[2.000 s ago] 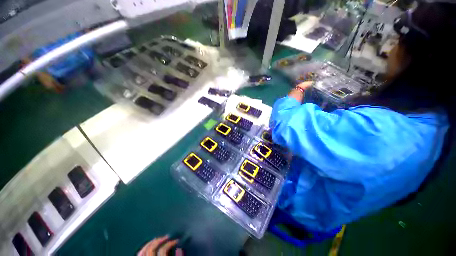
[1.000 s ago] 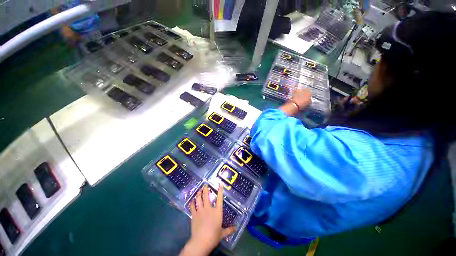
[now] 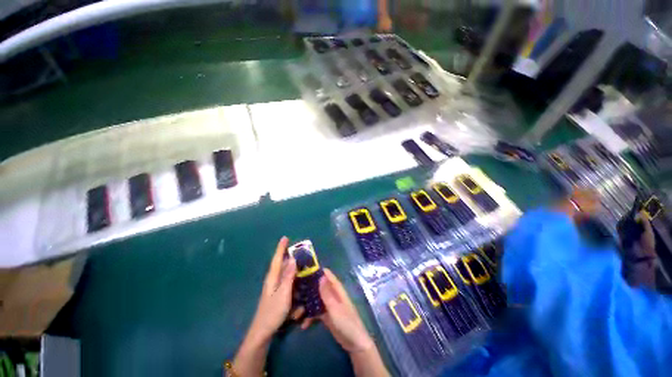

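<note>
My left hand (image 3: 274,294) and my right hand (image 3: 339,316) both hold a keypad phone (image 3: 309,283) above the green bench. The phone has a yellow frame round a dark screen, a pale top edge and a dark keypad facing up. The fingers are round its sides. Just right of my hands, a clear plastic tray (image 3: 359,274) holds rows of yellow-framed keypad phones. A small green patch (image 3: 404,182) is at its top edge.
Black phones with red edges (image 3: 140,195) lie in a clear tray at left. A far tray (image 3: 317,110) holds dark phones; loose dark phones (image 3: 418,152) lie beside it. A co-worker in blue workwear (image 3: 582,280) is at right. An open cardboard box (image 3: 40,298) is at lower left.
The view has swung left, so the trays appear further right. One hand was over the near tray's front phone; now both hands hold a phone left of the tray.
</note>
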